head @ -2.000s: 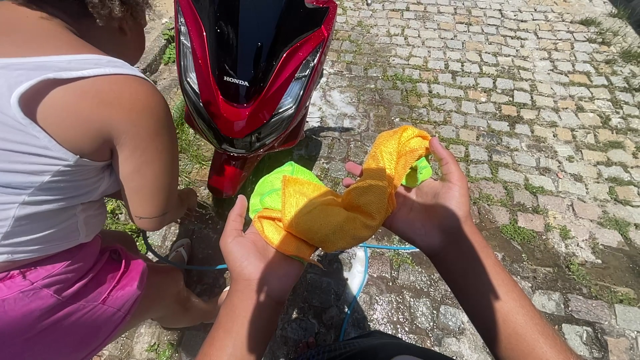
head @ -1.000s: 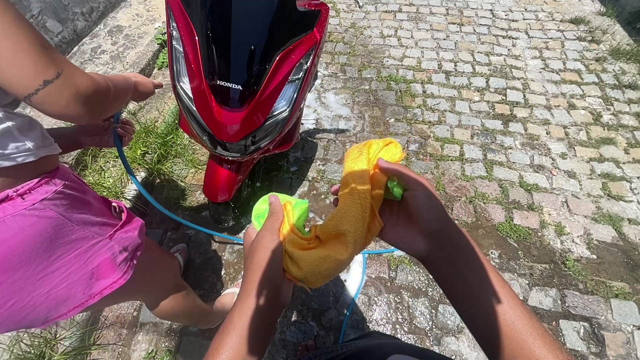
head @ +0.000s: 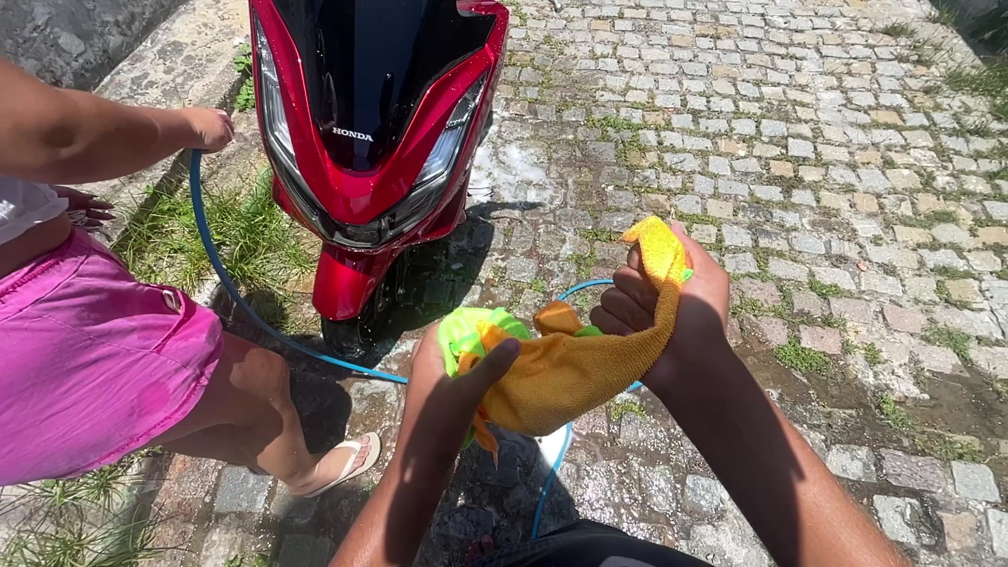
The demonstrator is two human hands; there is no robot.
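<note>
An orange microfiber cloth [head: 583,374], bunched together with a bright green cloth [head: 480,327], stretches between my two hands. My left hand [head: 457,386] grips the green cloth and the orange end beside it, thumb on top. Higher and to the right, my right hand [head: 669,303] is closed around the other end, whose yellow-orange tip sticks out above the fist. Beyond the cloths stands a red and black Honda scooter [head: 378,142], its front facing me and its surface wet.
At the left, a person in pink shorts [head: 102,354] holds a blue hose [head: 209,236], which runs across the wet cobblestones [head: 787,197] behind my hands and down by my legs. Grass [head: 228,236] grows along the stone curb [head: 189,47] beside the scooter.
My right hand has closed from an open palm into a fist around the cloth. The other person has moved from bending beside the scooter to holding up the hose.
</note>
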